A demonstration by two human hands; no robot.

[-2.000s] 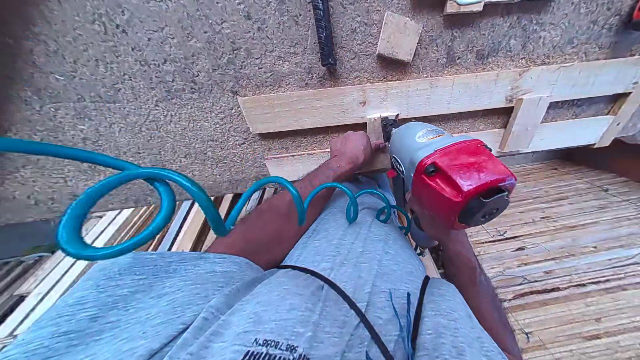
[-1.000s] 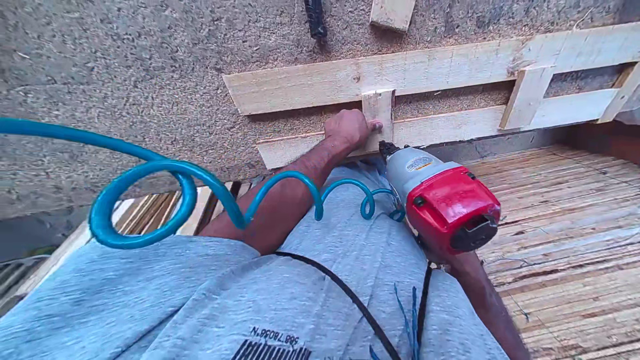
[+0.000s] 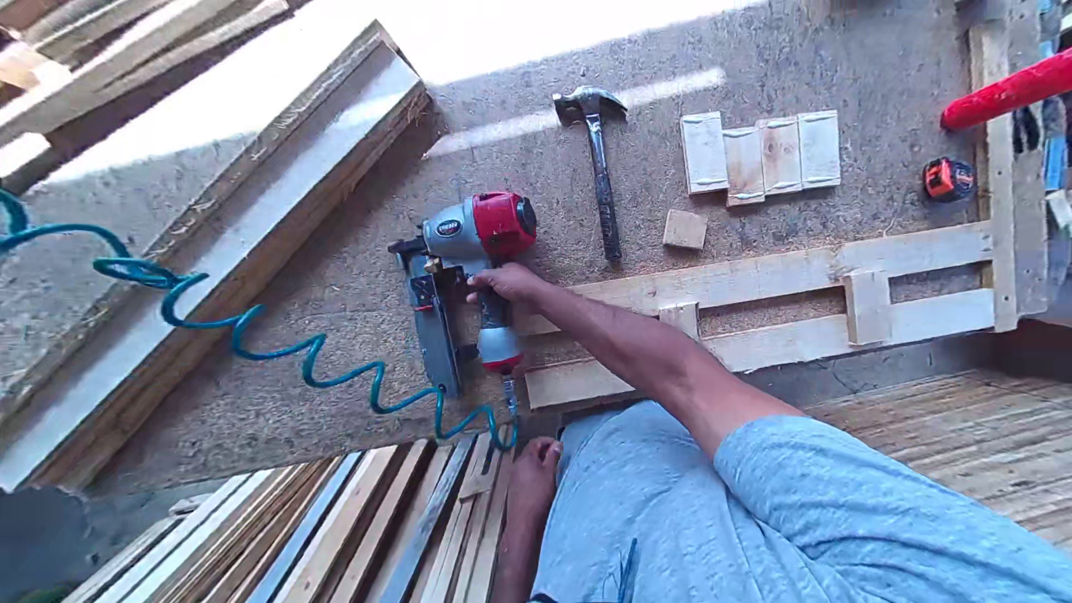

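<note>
A red and grey pneumatic nailer [image 3: 452, 230] lies on its side on the workbench, a teal coiled air hose [image 3: 310, 360] joined to its end. My right hand [image 3: 507, 285] is closed around the nailer's handle. My left hand [image 3: 538, 456] hangs by the bench's front edge, fingers loosely curled, holding nothing that shows. Right of the nailer are two parallel wooden slats [image 3: 770, 276], with short wooden blocks [image 3: 868, 307] across them; my right forearm passes over their left part. A claw hammer [image 3: 600, 167] lies behind the slats.
Four small wood pieces [image 3: 779, 159], a loose square block [image 3: 685, 229] and a tape measure [image 3: 949, 179] lie at the back right. A red bar [image 3: 1005, 88] juts in from the right. A long thick beam [image 3: 218, 251] crosses the left side. Stacked boards [image 3: 360, 519] stand in front.
The nailer, earlier by the short crosspiece on the slats, is now left of them with my right hand on it. My left hand has left the crosspiece. The view has shifted a lot.
</note>
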